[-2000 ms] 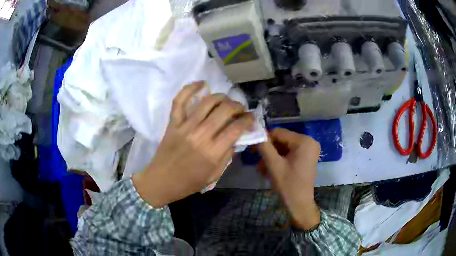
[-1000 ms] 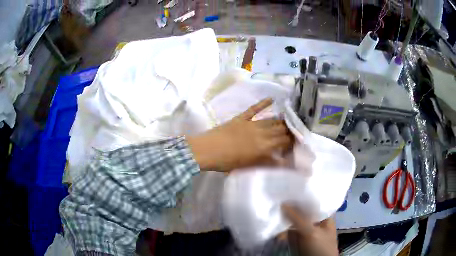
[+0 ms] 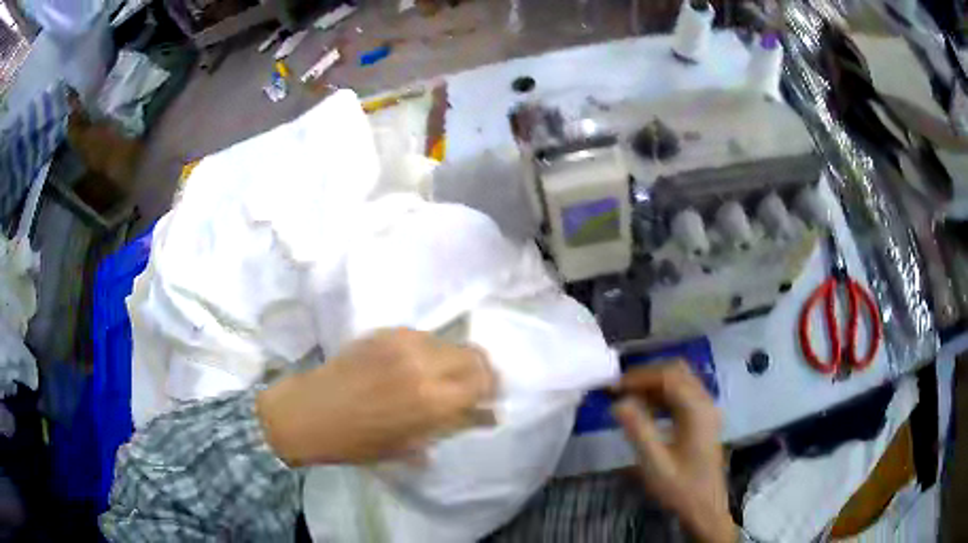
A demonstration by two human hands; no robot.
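Note:
A large white cloth [image 3: 425, 265] lies heaped left of the overlock machine [image 3: 711, 212] and hangs over the table's front edge. My left hand [image 3: 387, 398] is on the cloth with its fingers curled into it, slightly blurred. My right hand [image 3: 669, 424] pinches the cloth's right corner between thumb and fingers, in front of the machine over the blue plate [image 3: 695, 366]. The needle area is small and dark, and I cannot make out its details.
Red-handled scissors [image 3: 841, 327] lie right of the machine. White thread cones [image 3: 693, 30] stand behind it. White cut panels [image 3: 791, 488] lie below the table edge at right. A blue bin [image 3: 115, 350] is at left. Scraps litter the floor behind.
The cloth's loose rounded part has moved from before the machine toward the left and is spread differently. Both hands have shifted; the blue plate shows more. The camera view has also shifted.

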